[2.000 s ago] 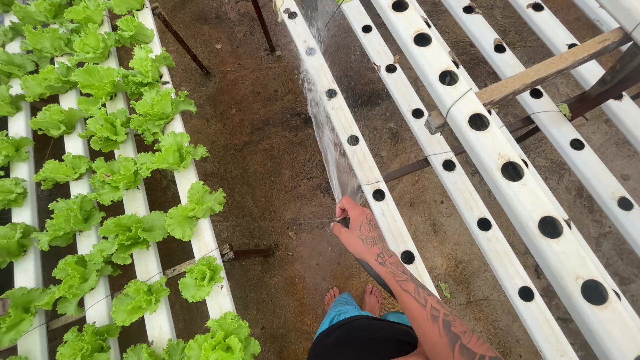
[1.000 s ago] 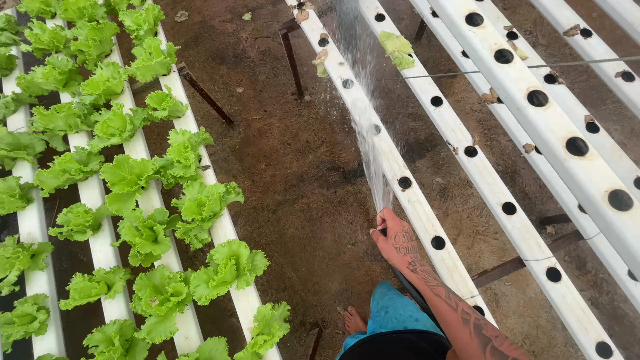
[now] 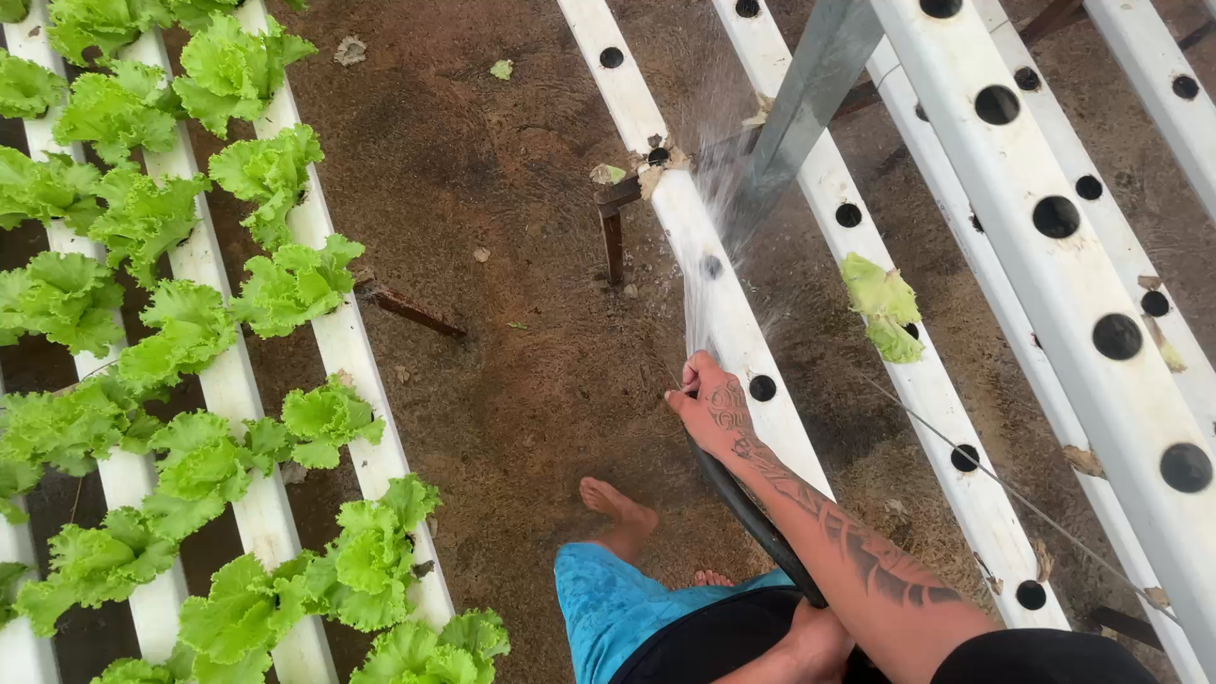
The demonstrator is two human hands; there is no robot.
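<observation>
My right hand [image 3: 708,408] grips the end of a black hose [image 3: 750,508], and water [image 3: 698,304] sprays forward from it in a fan. The spray strikes a white hydroponic channel [image 3: 712,233] with round holes, just ahead of the hand. Low in the view, my left hand [image 3: 817,638] is closed around the hose near my body, partly hidden by the right forearm. Dried leaf bits [image 3: 655,176] lie around one hole of the sprayed channel. A wilted lettuce leaf [image 3: 883,304] rests on the channel to its right.
Channels full of green lettuce [image 3: 294,280] run along the left. A grey metal post [image 3: 807,104] stands beyond the spray, near a raised white channel [image 3: 1054,218]. A thin wire [image 3: 997,484] crosses at right. Rusty metal supports [image 3: 613,237] stick out over the wet brown floor [image 3: 494,399].
The view has shifted along the rows, and the grey post now shows. My right hand still holds the spraying hose; the left hand has come into view at the bottom.
</observation>
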